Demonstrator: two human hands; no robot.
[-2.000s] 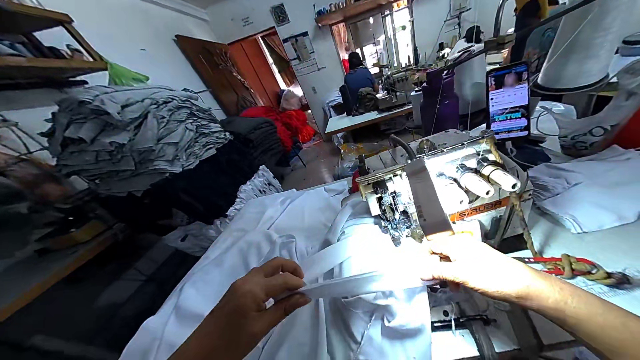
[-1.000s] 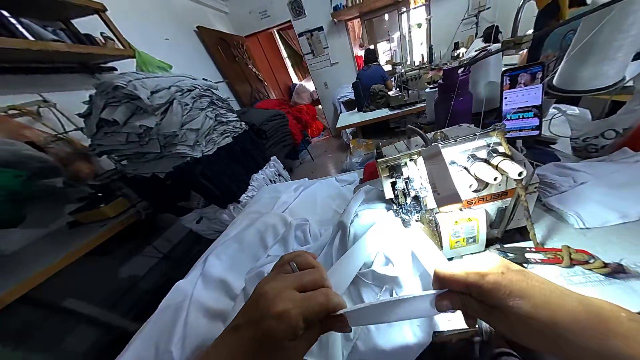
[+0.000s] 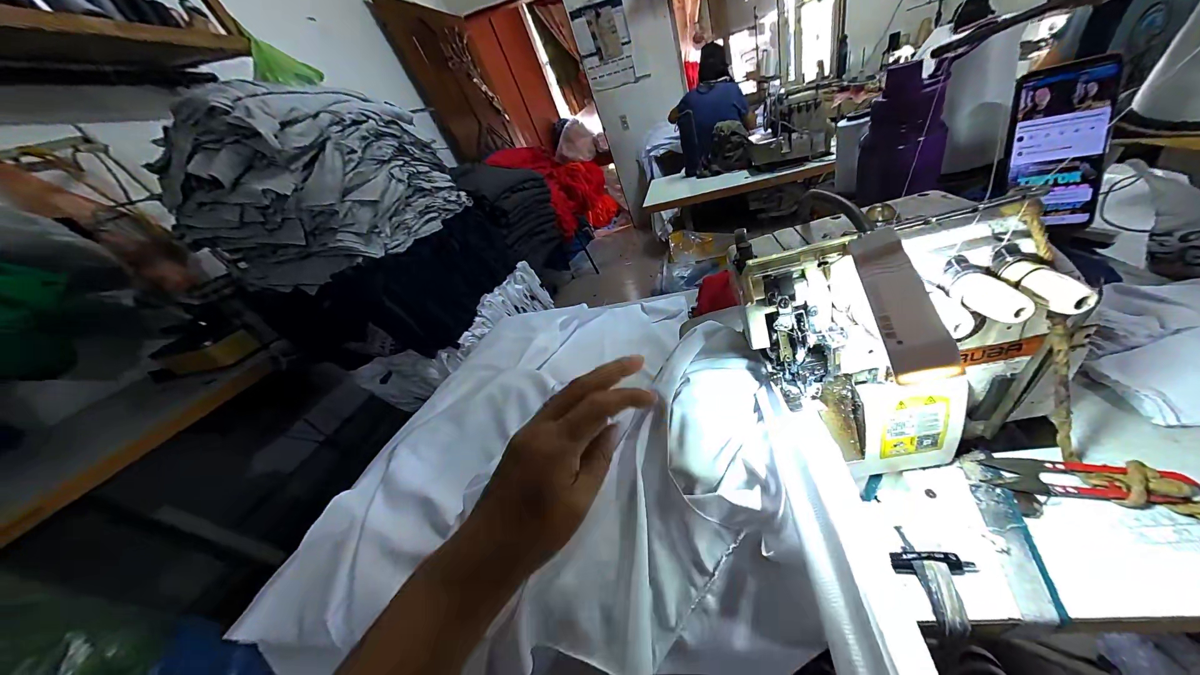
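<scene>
My left hand is over the white fabric, fingers apart and slightly curled, with nothing held between them. Right of it stands an overlock sewing machine, its lamp shining on the needle area. A white fabric strip runs from beneath the machine's needle area down toward the lower edge of the view. Close by the needles, a curved fold of the white garment lies in front of the machine. My right hand is out of view.
Red-handled snips lie on the machine table at the right. A phone stands behind the machine. Stacked grey fabric rises at the left. A person sits at another sewing table further back; a blurred arm shows at far left.
Both hands held the white strip before. My left hand has let it go and is raised over the fabric; my right hand has left the view. The strip now hangs down at the right.
</scene>
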